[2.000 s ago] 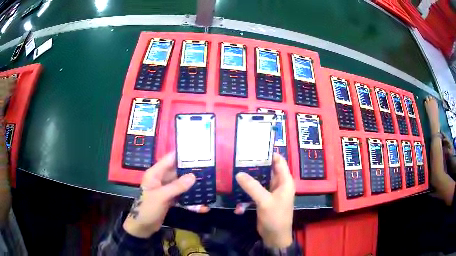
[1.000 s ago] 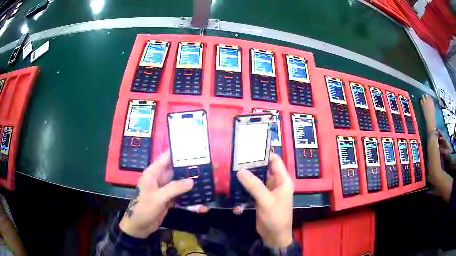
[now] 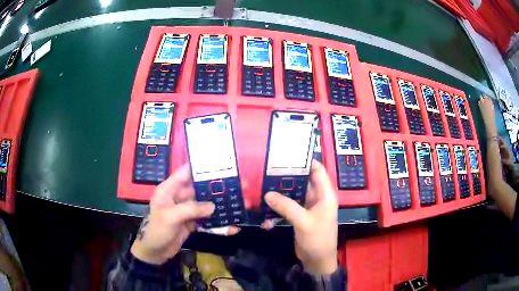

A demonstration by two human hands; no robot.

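My left hand (image 3: 173, 213) holds a black feature phone (image 3: 217, 187) upright, its screen plain white, thumb on the keypad. My right hand (image 3: 307, 216) holds a second feature phone (image 3: 288, 183), also with a white screen, thumb at the upper left of its keypad. Both phones are above the near row of a red phone tray (image 3: 128, 190). Its far row holds phones with lit blue screens. In the near row, one phone (image 3: 152, 142) lies at the left, one (image 3: 348, 150) at the right, and another is mostly hidden behind the right-hand phone.
A neighbouring red tray (image 3: 410, 217) filled with phones touches the right side. Another tray (image 3: 23, 108) is at the left edge. A white card (image 3: 41, 52) lies upper left. A person's arm (image 3: 492, 131) is at the right. Red trays (image 3: 387, 256) show below the bench edge.
The left thumb has moved down the keypad and the left phone is tilted slightly. The right thumb has moved left, uncovering the navigation key. The trays appear slightly higher in view.
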